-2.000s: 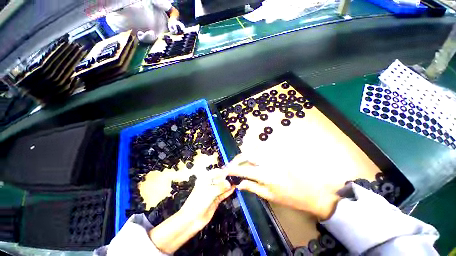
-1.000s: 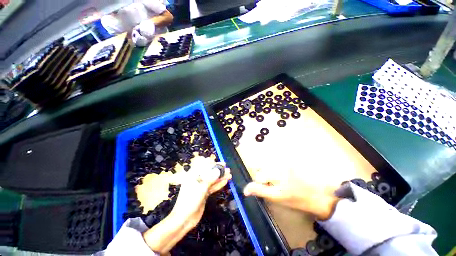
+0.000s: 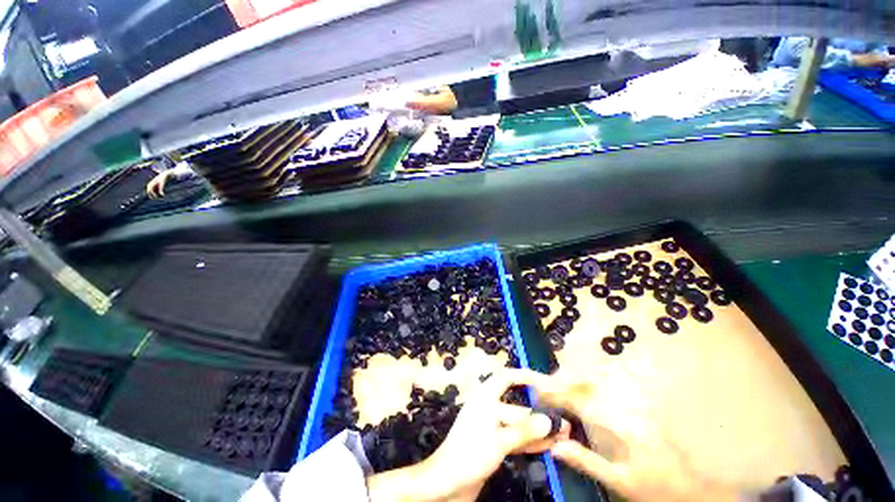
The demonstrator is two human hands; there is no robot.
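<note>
My left hand [image 3: 481,431] is over the right side of the blue bin [image 3: 329,377]. It holds a small round black part [image 3: 550,422] at its fingertips. My right hand [image 3: 613,446] is beside it over the near left edge of the black tray [image 3: 785,338], its thumb and fingers around the same part. The fingers partly hide the part. Small black parts [image 3: 422,304] are heaped in the bin around a bare tan patch. Black rings [image 3: 669,325] lie scattered at the tray's far end.
A pocketed black tray [image 3: 250,412] and stacked black trays [image 3: 221,289] lie left of the bin. Dot sheets [image 3: 864,319] lie at the right. A raised shelf [image 3: 294,59] crosses the top. Another person's hand [image 3: 169,180] shows beyond the channel.
The view has turned left and up, so the bin and tray appear lower and further right. My hands were apart one second ago and are now together at the part.
</note>
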